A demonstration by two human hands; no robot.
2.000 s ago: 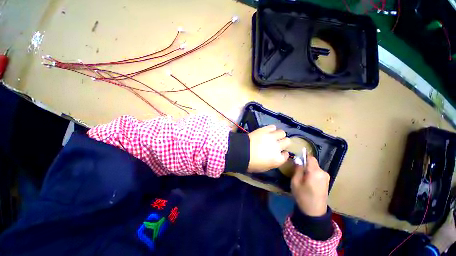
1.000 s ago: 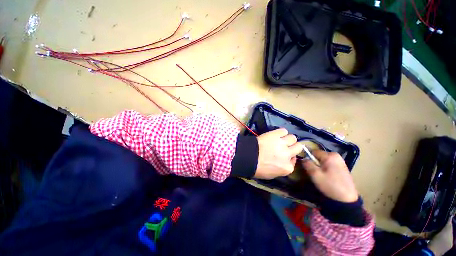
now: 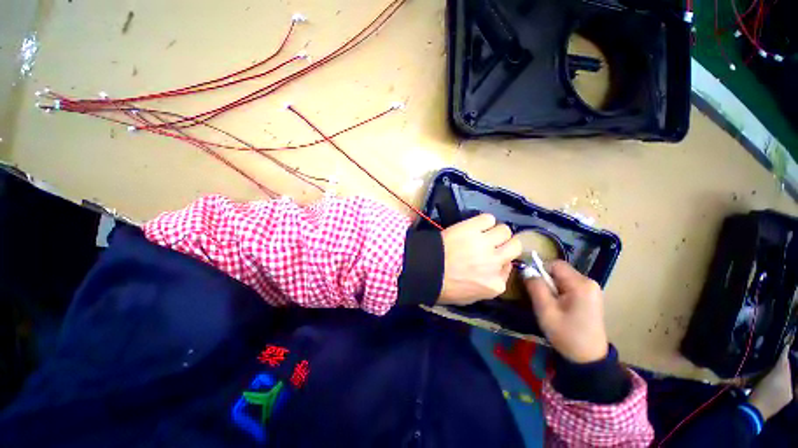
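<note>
A black housing (image 3: 589, 248) lies flat in front of me, its ribbed inside and round opening facing up. My left hand (image 3: 479, 260) rests over its left part, fingertips at the opening, pinching a small dark part mostly hidden by the fingers. A red wire lead (image 3: 360, 173) runs from under my left hand out over the housing's upper left edge onto the bench. My right hand (image 3: 565, 302) holds a small white stick-like item (image 3: 543, 272) at the opening, close to my left fingertips.
A loose wire bundle (image 3: 201, 87) lies at the upper left. Larger black housings (image 3: 525, 105) lie behind mine. Another black unit (image 3: 744, 293) with a red wire stands at the right, beside another person's hand (image 3: 772, 391). White scraps (image 3: 29, 54) lie far left. A green belt (image 3: 722, 39) is at the upper right.
My right hand moved right, then slightly back left, and the white item's tilt changed. My left hand stays at the opening. The whole view has shifted slightly.
</note>
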